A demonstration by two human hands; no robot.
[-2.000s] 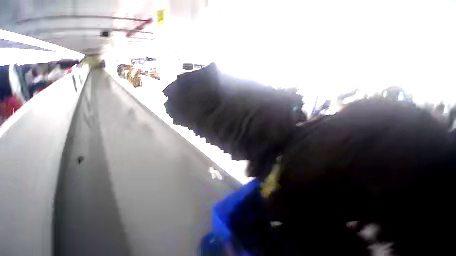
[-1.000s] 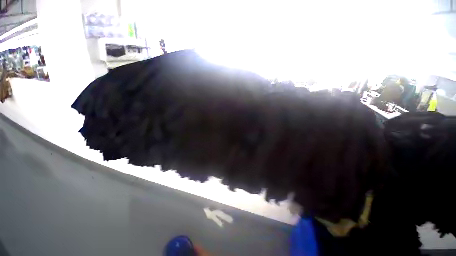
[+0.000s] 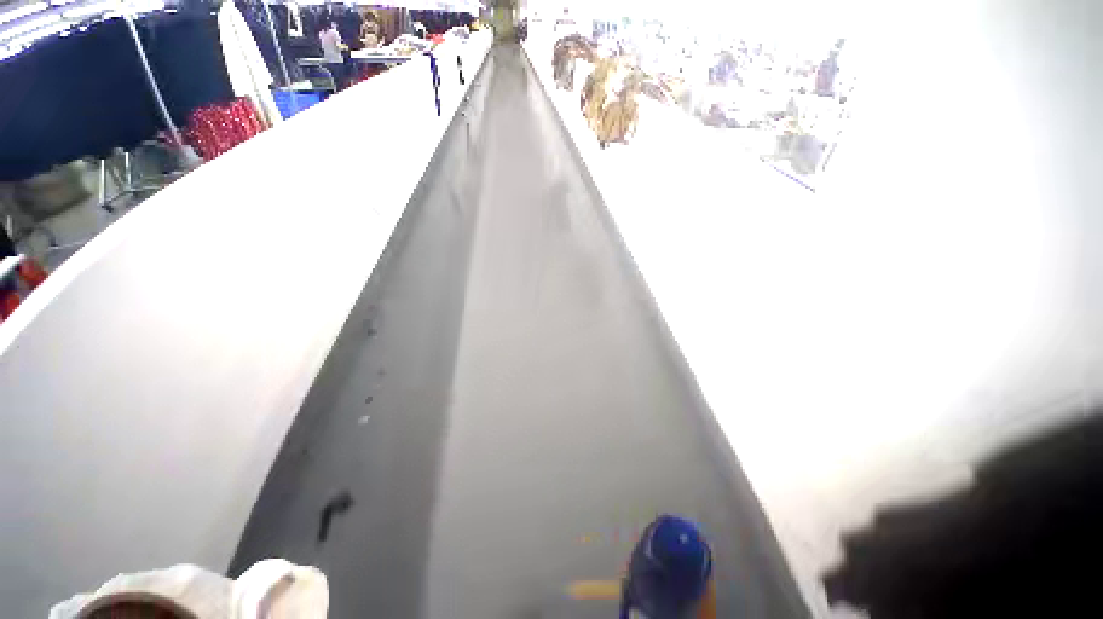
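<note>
A dark blue bottle (image 3: 669, 566) with a rounded top stands out at the bottom edge, right of centre, over the grey aisle. Its lower part is cut off by the frame. A thin orange-toned sliver of my right hand (image 3: 708, 601) shows along its right side; the rest of the hand is out of the picture. My left hand cannot be seen. White cloth with a round brown area inside it (image 3: 281, 590) is cut off at the bottom left; I cannot tell what it is.
The grey aisle (image 3: 544, 363) runs straight ahead between low white walls (image 3: 218, 327). A dark, ragged-edged mass (image 3: 1004, 532) is at the lower right. Red cloth (image 3: 224, 128) and people (image 3: 331, 44) are beyond the left wall. Brown items (image 3: 608, 103) lie beyond the right wall.
The view has swung back along the aisle. The dark mass has moved away to the right edge. The bottle now shows farther right, and white cloth has appeared at the bottom left.
</note>
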